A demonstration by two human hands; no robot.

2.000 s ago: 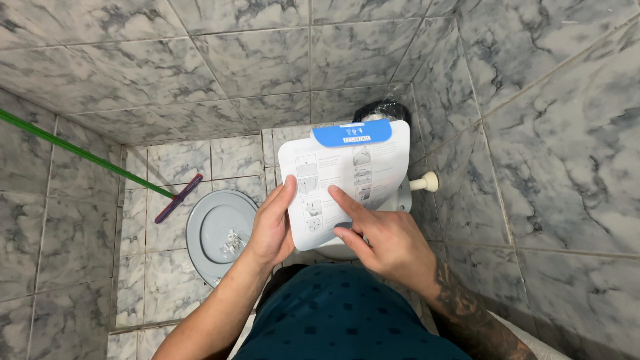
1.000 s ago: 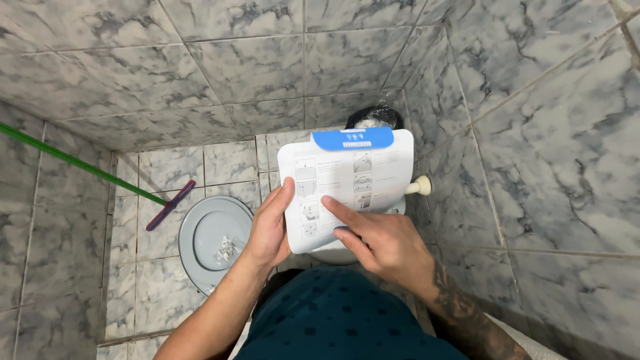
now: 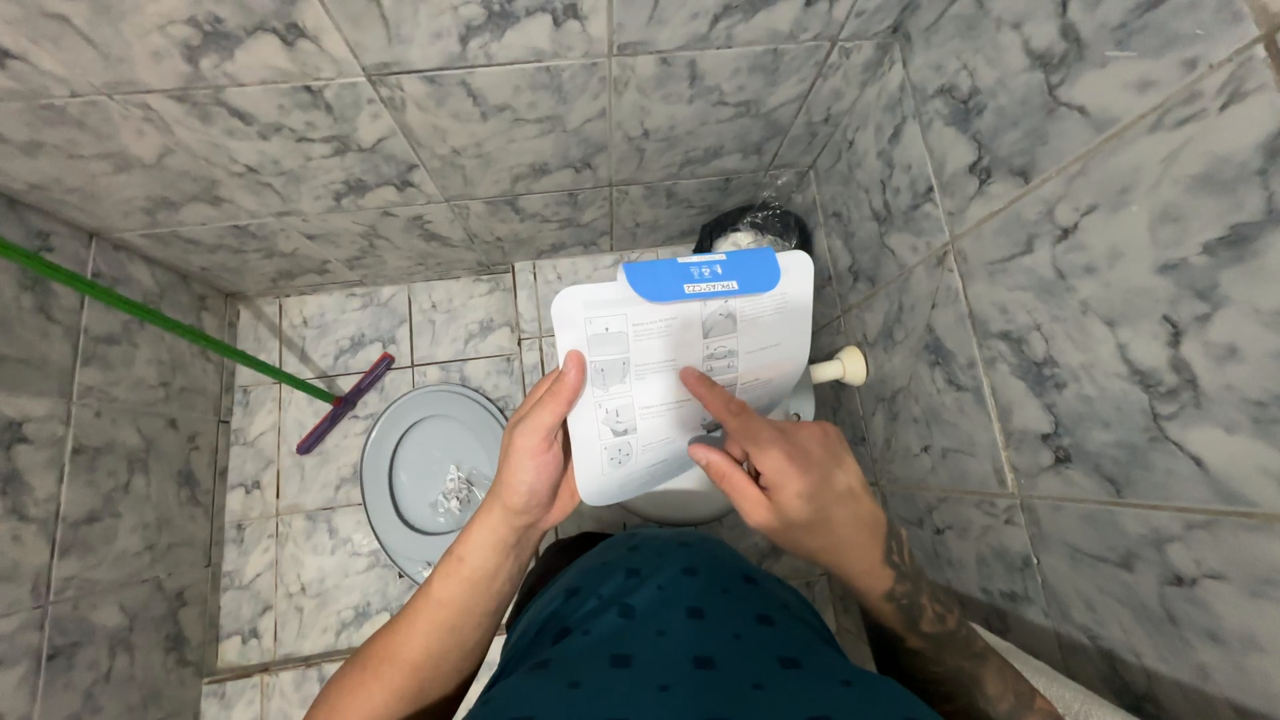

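A white instruction card (image 3: 660, 400) with printed diagrams and text is held up in front of me, a blue tab (image 3: 705, 276) along its top edge. My left hand (image 3: 540, 445) grips the card's left side, thumb on the front. The index finger of my right hand (image 3: 790, 470) points at the printed side near the middle, and the thumb is apart from it; whether the fingertip touches the card I cannot tell. Behind and below the card shows part of a white toilet bowl (image 3: 685, 505), mostly hidden.
A grey toilet seat and lid (image 3: 385, 470) lies on the tiled floor at left, small crumpled scraps (image 3: 455, 492) on it. Further left is a purple squeegee (image 3: 345, 405) with a green handle (image 3: 150, 325). A black-bagged bin (image 3: 800, 230) and a cream pipe fitting (image 3: 845, 367) are beyond the card.
The pointing finger of my right hand has shifted across the card, from the left column of diagrams toward the middle. My left hand keeps its hold on the card.
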